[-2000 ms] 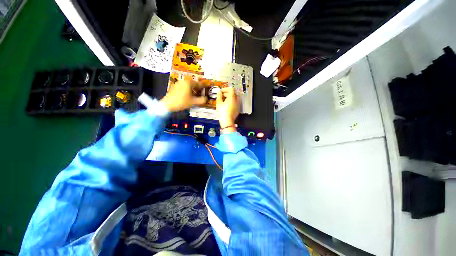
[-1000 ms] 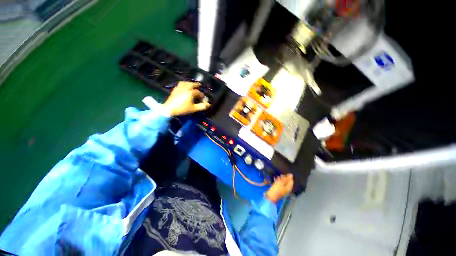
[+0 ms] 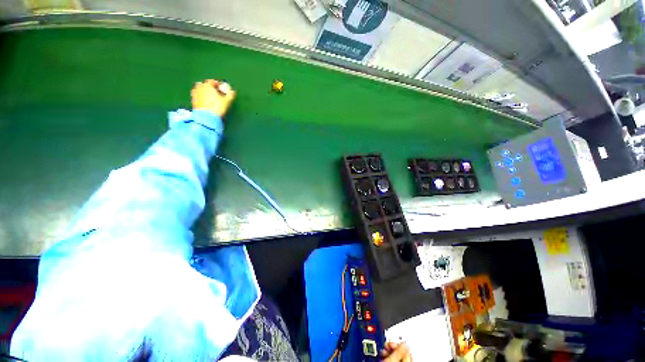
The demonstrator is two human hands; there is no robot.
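My left hand (image 3: 213, 97) is over the green belt (image 3: 304, 120) at the upper left, its fingertips closed on a small whitish round part (image 3: 224, 88). A gold-orange piece (image 3: 277, 86) lies on the belt to the right of it. The near black component tray (image 3: 365, 189) holds dark round parts and one gold-orange part. My right hand (image 3: 397, 353) is cut off by the bottom edge beside the control panel (image 3: 363, 304); whether it holds anything cannot be told.
A second black tray (image 3: 444, 185) lies near the grey controller box (image 3: 527, 166). Orange fixtures (image 3: 463, 334) and a white paper with a dark picture (image 3: 438, 265) are at the lower right. A light-blue cord (image 3: 258, 188) runs across the belt from my left sleeve.
The view has swung left to the belt. My left hand has moved from the tray out over the belt, with a round part in its fingers. My right hand now shows only at the bottom edge.
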